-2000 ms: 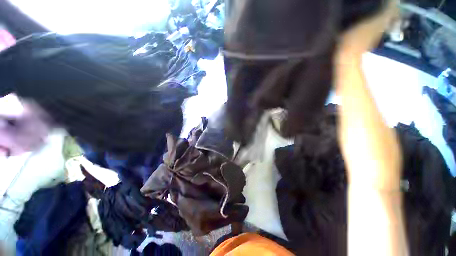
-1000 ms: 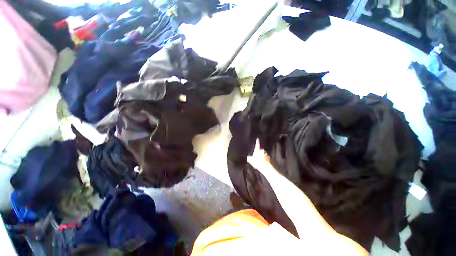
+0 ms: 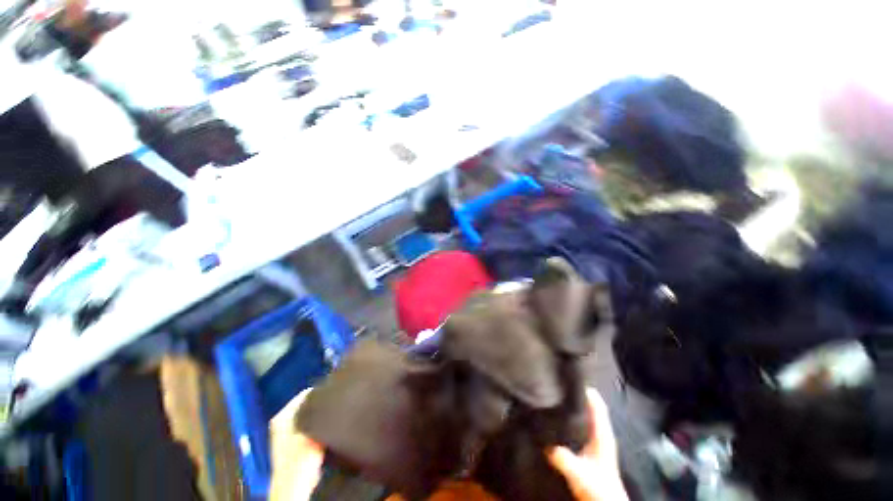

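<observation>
A bunched heap of dark brown cut garment pieces (image 3: 470,382) is held up in front of me at the bottom centre. My left hand (image 3: 294,450) grips its left side. My right hand (image 3: 589,455) grips its right side, with the thumb showing. Most fingers of both hands are hidden by the cloth or cut off by the bottom edge. The picture is blurred by motion.
A long white table (image 3: 323,186) runs diagonally across the upper left. A blue crate (image 3: 240,391) stands below it, beside brown cardboard (image 3: 191,416). A red round object (image 3: 441,289) lies beyond the cloth. Dark garments (image 3: 725,303) are heaped at the right.
The view has swung to the left, away from the big dark heap on the white table. Both hands now show, holding a brown bundle; the crate and red object have come into view.
</observation>
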